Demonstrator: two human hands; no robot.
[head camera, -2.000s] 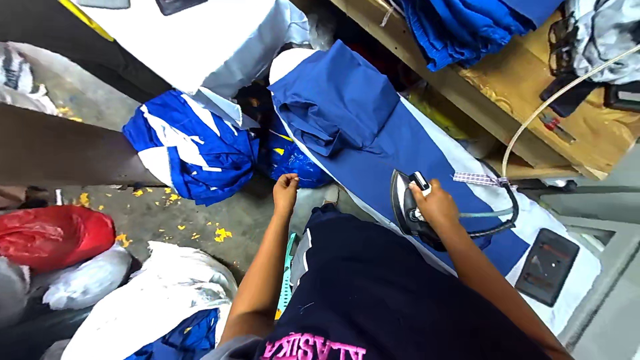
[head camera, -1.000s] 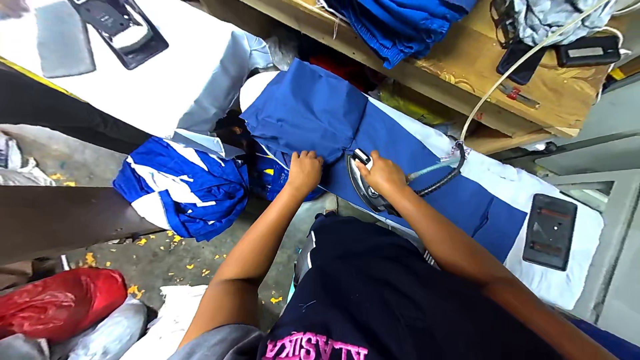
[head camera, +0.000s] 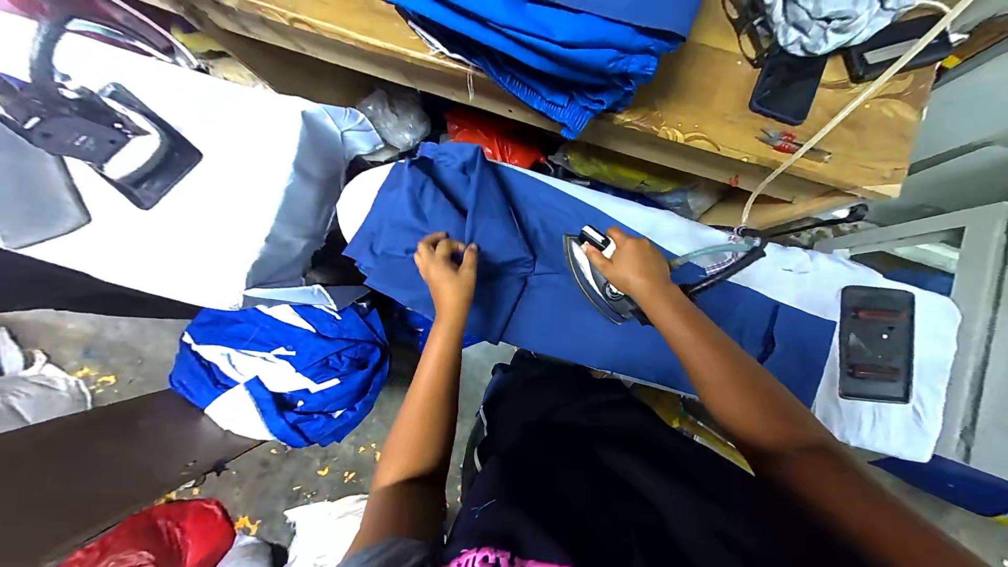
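My right hand (head camera: 634, 264) grips the handle of a clothes iron (head camera: 594, 279), whose soleplate rests on a dark blue garment (head camera: 575, 315). That cloth lies along a white-covered ironing board (head camera: 787, 276), flat on the right and bunched in folds near the board's rounded left end. Over the folds, my left hand (head camera: 446, 264) has its fingers curled; whether they pinch the fabric is unclear. A hose and a dark cable run from the iron's rear toward the right. At the board's right end lies a dark iron rest (head camera: 876, 344).
A second iron (head camera: 118, 142) sits on a white-covered table (head camera: 228, 157) at left. Beyond the board, a wooden table (head camera: 709, 87) holds blue garments (head camera: 567, 47), a phone (head camera: 788, 85) and small snips (head camera: 791, 145). A blue-and-white bundle (head camera: 283, 370) is below left, near a red plastic bag (head camera: 165, 539).
From two seconds ago, my left hand has moved off the space beside the board and over the cloth. The blue cloth's folds at the left end have changed shape. My right hand keeps hold of the iron.
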